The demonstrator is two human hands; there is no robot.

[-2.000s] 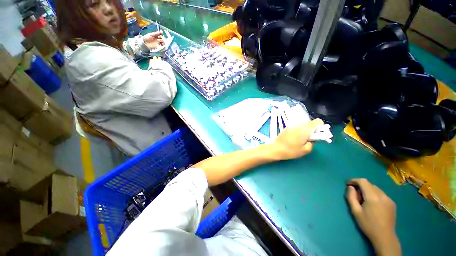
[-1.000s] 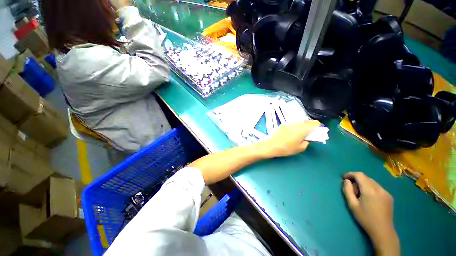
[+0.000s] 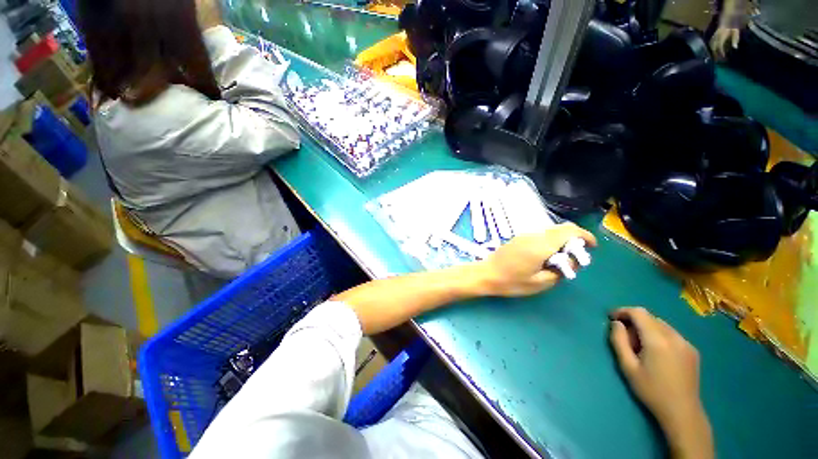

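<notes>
My left hand [image 3: 529, 262] is shut on a few slim white plastic pieces [image 3: 571, 258], whose knobbed ends stick out on its right side. It is over the right edge of an open clear bag of white parts [image 3: 471, 213], where flat pale pieces and sticks lie. My right hand [image 3: 659, 363] rests on the green bench [image 3: 538, 359] to the right and nearer me, loosely curled, with no object visible in it. The underside of its fingers is hidden.
Black plastic shells [image 3: 700, 197] are piled behind on an orange sheet [image 3: 780, 300], beside a metal post [image 3: 558, 72]. A clear tray of small parts [image 3: 363, 125] lies by a seated person [image 3: 188, 152]. A blue crate [image 3: 233, 314] with dark modules stands by my lap. Cartons [image 3: 54, 224] are left.
The ends of the white pieces in my left hand have turned and spread apart. The neighbour has turned away from me. Another person's hand now shows at the top right. My right hand has barely moved.
</notes>
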